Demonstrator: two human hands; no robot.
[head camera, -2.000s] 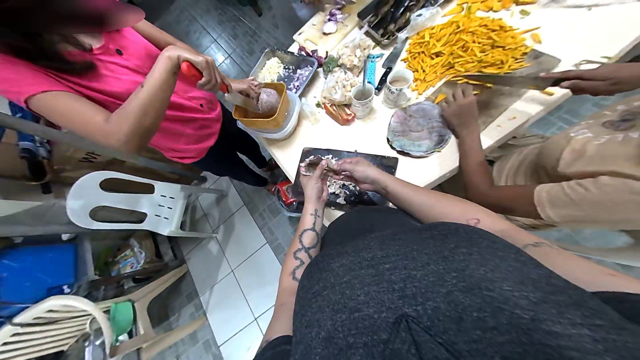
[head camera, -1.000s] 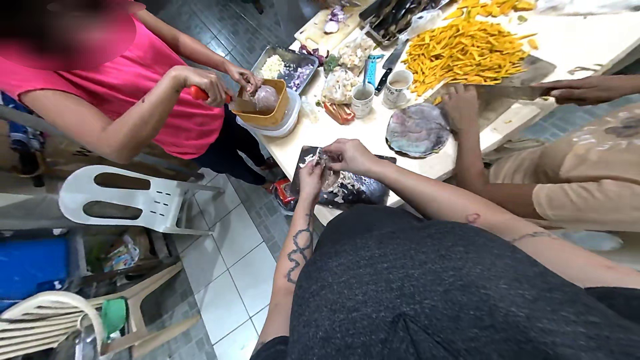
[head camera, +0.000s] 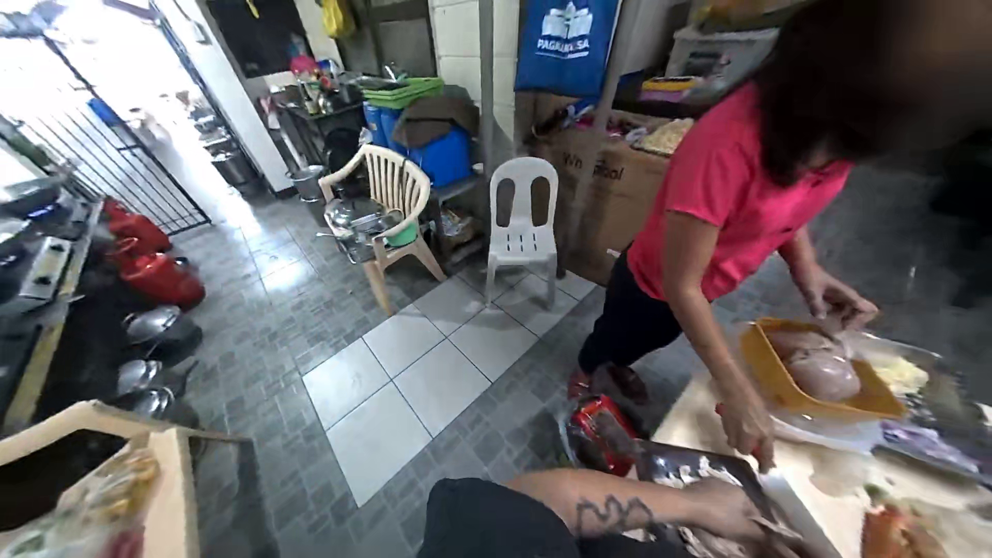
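My left hand (head camera: 725, 508) is low at the right, over a dark tray (head camera: 668, 459) that holds pale shredded pieces (head camera: 704, 470). Its fingers are blurred at the bottom edge, so whether they grip a piece cannot be told. My right hand cannot be made out in this view. Just beyond the tray, a co-worker's hand is closed on a red handle (head camera: 763, 453). The co-worker's other hand is above a yellow plastic container (head camera: 775, 380) with a large pale piece of raw meat (head camera: 825, 376) in it.
A metal tray (head camera: 942, 442) with chopped food lies right of the container. The co-worker in pink stands across the table corner. On the tiled floor are a white plastic chair (head camera: 525, 205), a beige armchair (head camera: 395, 186) holding metal pans, red gas cylinders (head camera: 159, 275) and several lidded pots (head camera: 155, 322).
The view has swung far to the left, and the orange strips have left it. My hands were together over the dark tray before. The co-worker's red-handled knife has moved down, away from the meat.
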